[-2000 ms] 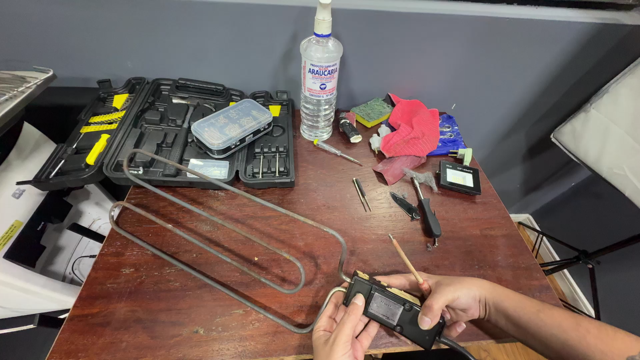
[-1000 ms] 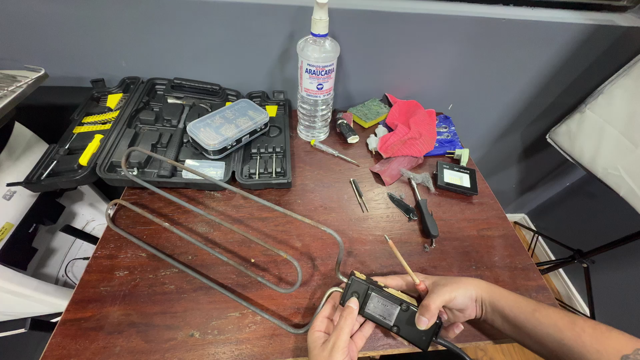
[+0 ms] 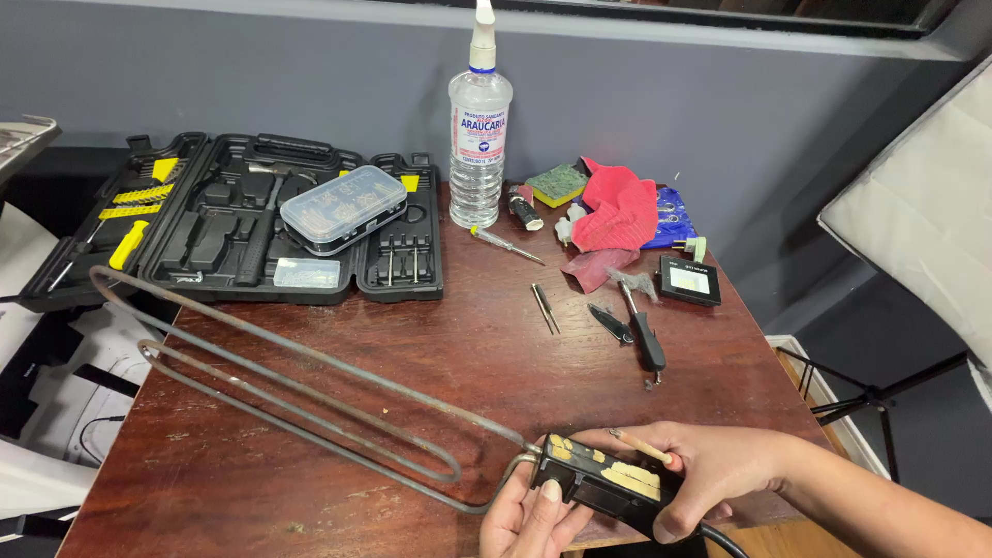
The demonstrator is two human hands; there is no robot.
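Observation:
A black plastic housing (image 3: 601,484) with yellowish residue on its side is held between my two hands. My left hand (image 3: 535,519) grips its left end, thumb on the near face, beside the metal tube ends. My right hand (image 3: 697,480) grips the right end, where a black cable (image 3: 721,540) comes out. A thin tool (image 3: 639,445) with a worn, light-coloured shaft and a reddish handle also sits in my right hand, its tip over the housing. From the housing a bent tubular heating element (image 3: 333,349) stretches left across the wooden table (image 3: 496,372).
An open black tool case (image 3: 256,291) bears a clear-lidded box (image 3: 345,208). Behind stands a spray bottle (image 3: 479,147). Toward the right lie a screwdriver (image 3: 508,245), a red cloth (image 3: 618,205), a sponge (image 3: 558,184), a folding knife (image 3: 611,323), a black-handled tool (image 3: 647,341) and a small LED floodlight (image 3: 690,280).
Between my hands the housing has turned about its length. Its side with yellowish residue now shows more, and the flat face with a metallic plate seen earlier is out of sight.

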